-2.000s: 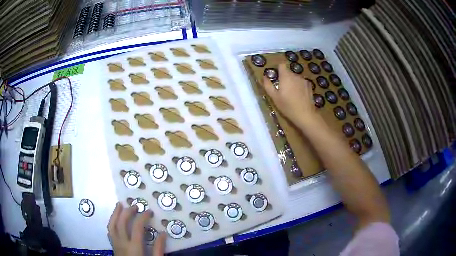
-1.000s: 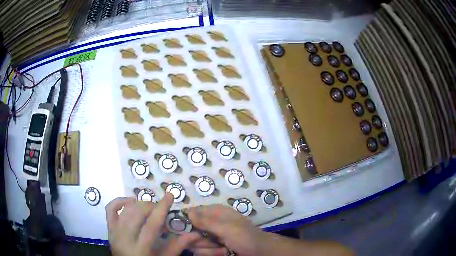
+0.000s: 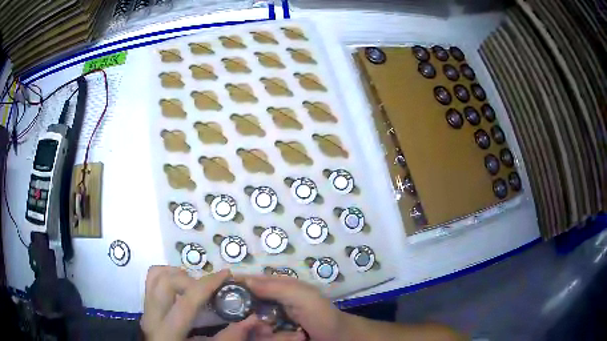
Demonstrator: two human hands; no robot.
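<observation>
My left hand [image 3: 174,301] and my right hand [image 3: 309,310] are together at the bottom centre, over the near edge of the foam packing tray [image 3: 152,143]. A speaker driver [image 3: 233,301], dark-rimmed with a shiny centre, is held between the fingertips of both hands. At least one more disc [image 3: 269,313] shows partly in my right hand's fingers. The foam tray's near rows hold silver-ringed discs [image 3: 264,199]; its far cut-outs show brown. My hands hide part of the nearest row.
Dark-faced discs lie on a brown cardboard sheet [image 3: 439,160] to the right, beside stacked cardboard dividers [image 3: 552,126]. At left are a handheld meter [image 3: 44,176], a tan test fixture [image 3: 88,200], a loose disc [image 3: 119,252] and a green label [image 3: 105,62].
My right hand has come from the cardboard sheet to my left hand; several dark discs there are gone. The held disc now shows its dark-rimmed face and sits between both hands.
</observation>
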